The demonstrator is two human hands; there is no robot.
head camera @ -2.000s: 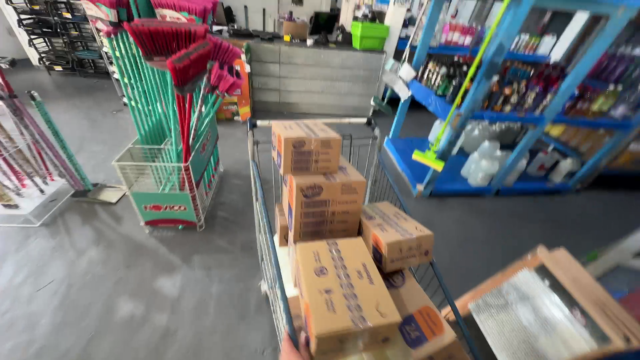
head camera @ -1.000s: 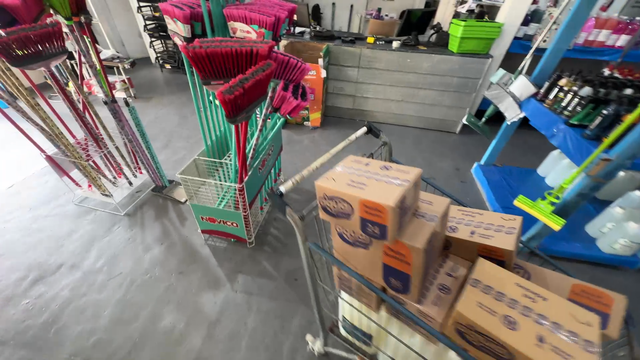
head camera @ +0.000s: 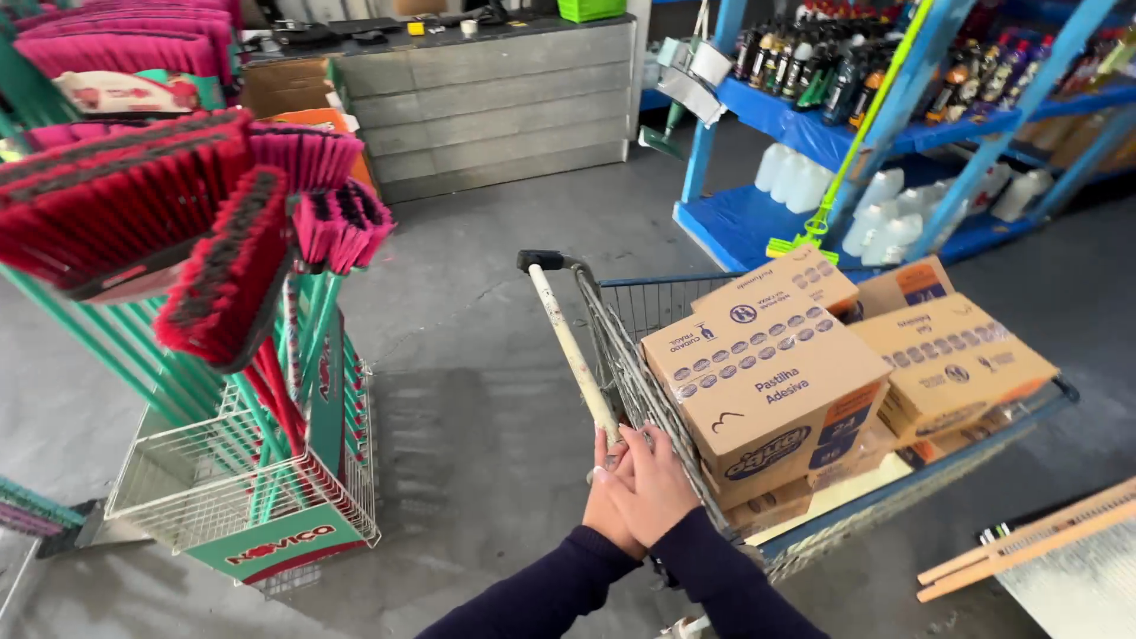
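Observation:
My left hand [head camera: 612,510] and my right hand [head camera: 655,484] are together at the near end of the worn, cream-coloured handle [head camera: 570,351] of a shopping cart. The left fingers wrap the bar; the right hand lies over the left, its own hold partly hidden. Just right of them, the wire cart [head camera: 923,499] carries several cardboard boxes. A large box [head camera: 768,377] stands on top near the handle, with another box [head camera: 958,359] to its right.
Left of the cart, a wire rack [head camera: 240,497] holds brooms with red and pink bristles [head camera: 222,266]. A grey counter [head camera: 488,106] stands behind. Blue shelving [head camera: 737,222] with bottles and a green mop [head camera: 812,235] is at the back right. Wooden-framed panels [head camera: 1056,550] lie at the lower right.
Both hands are now at the cart handle; one second ago neither was in view. The cart has turned relative to the view, and the broom rack appears nearer.

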